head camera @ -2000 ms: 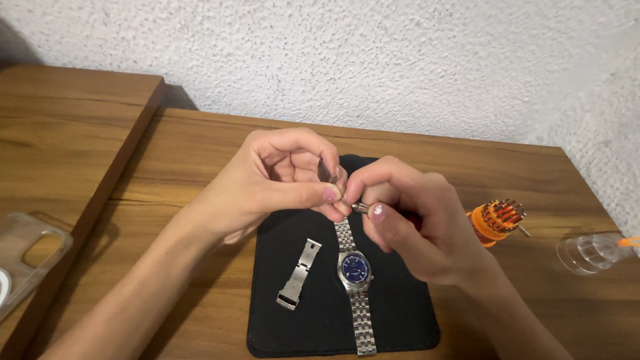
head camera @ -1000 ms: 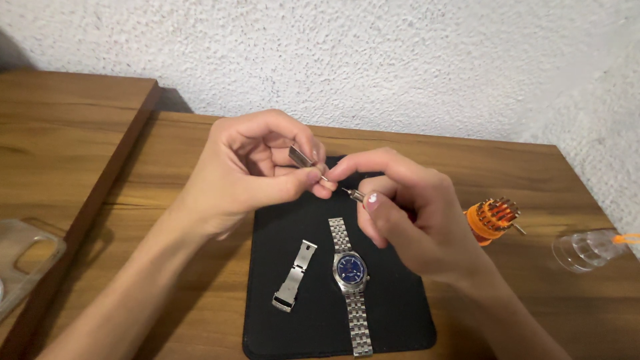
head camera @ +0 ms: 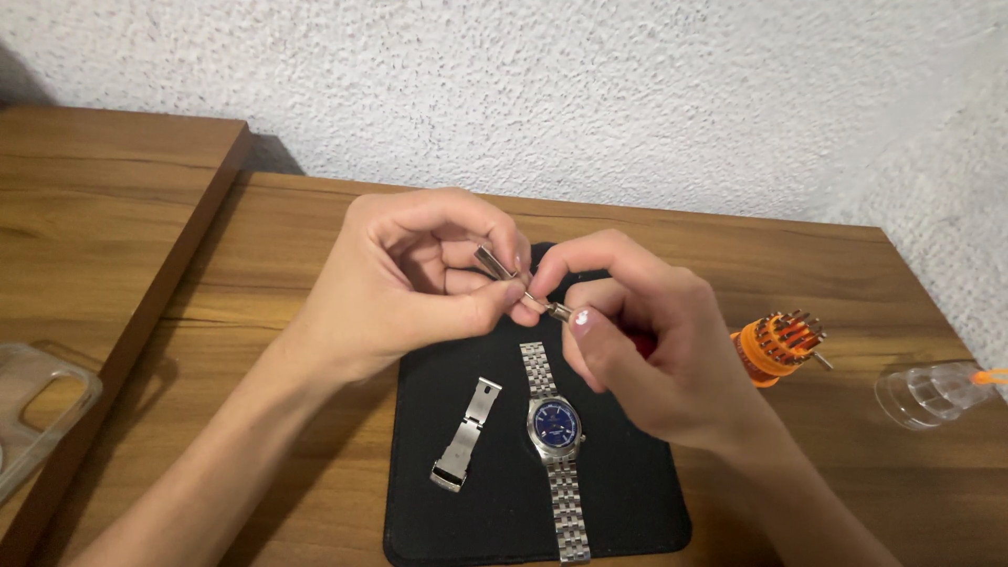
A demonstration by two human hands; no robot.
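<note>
My left hand (head camera: 433,276) pinches a small metal piece (head camera: 494,264) between thumb and fingers; what it is exactly cannot be told. My right hand (head camera: 646,339) grips a screwdriver (head camera: 561,311) with a metal shaft and a partly hidden red handle, its thin tip at the fingertips of my left hand. Below both hands, a steel wristwatch (head camera: 555,427) with a blue dial lies face up on a black mat (head camera: 504,512), its bracelet stretched out lengthwise. To its left, also on the mat, rests a detached steel folding clasp (head camera: 466,437).
Right of my right hand stands an orange bit holder (head camera: 776,346) full of screwdriver bits. Farther right lies a clear plastic cover (head camera: 929,394) with an orange part. A clear phone case (head camera: 47,409) is on the raised wooden surface at left. A textured white wall bounds the back.
The metal piece in my left hand shows more plainly than two seconds ago, its end sticking out between the fingers. Both hands stay close together above the mat; the watch and clasp lie as before.
</note>
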